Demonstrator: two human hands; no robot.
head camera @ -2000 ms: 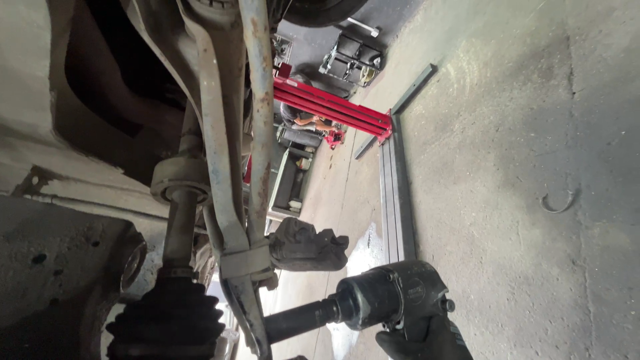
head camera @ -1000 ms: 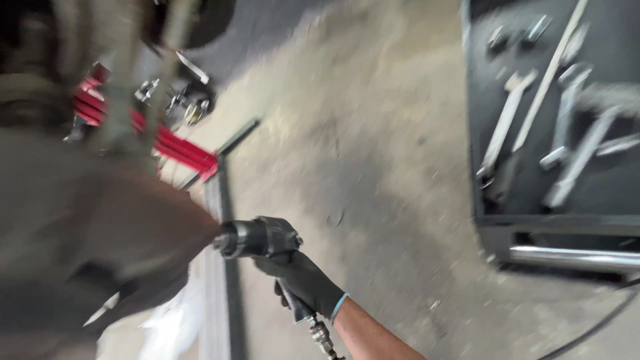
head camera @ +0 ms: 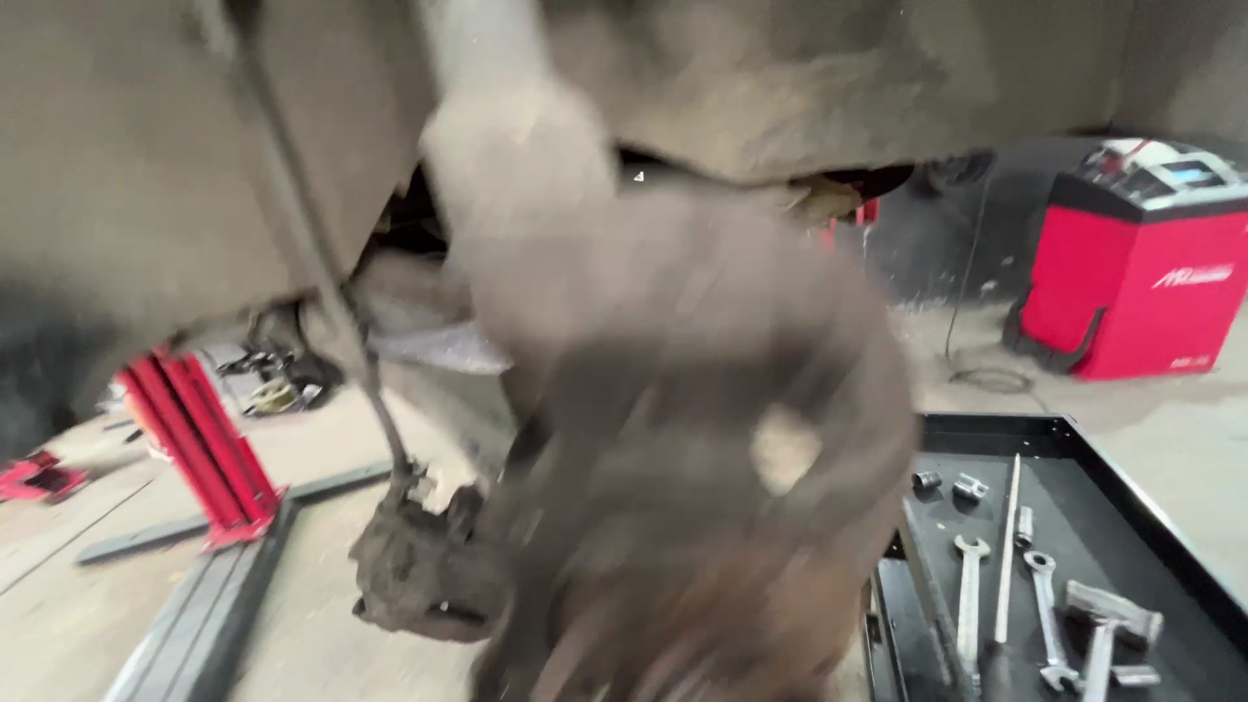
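Note:
Neither of my hands shows in the head view now, and the impact wrench is also out of sight. A blurred, dirty metal brake backing plate or wheel hub part (head camera: 702,390) fills the middle, below a shock absorber strut (head camera: 517,146). To its left a brake caliper (head camera: 429,575) hangs low, with a thin rod or hose (head camera: 302,205) running down to it. At the lower right, a black tool tray (head camera: 1111,487) holds an open-end wrench (head camera: 968,595), a combination wrench (head camera: 1045,614), a long thin bar (head camera: 1007,556) and several sockets (head camera: 969,487).
A red workshop machine (head camera: 1131,283) stands at the back right with a cable on the floor beside it. At the left are a red post (head camera: 200,448) on grey floor beams (head camera: 205,604) and a red jack (head camera: 39,478). The wheel arch (head camera: 799,88) spans the top.
The view has swung strongly. The gloved hand with the impact wrench, seen one second ago, has left the view. The hub part now stands large in the middle.

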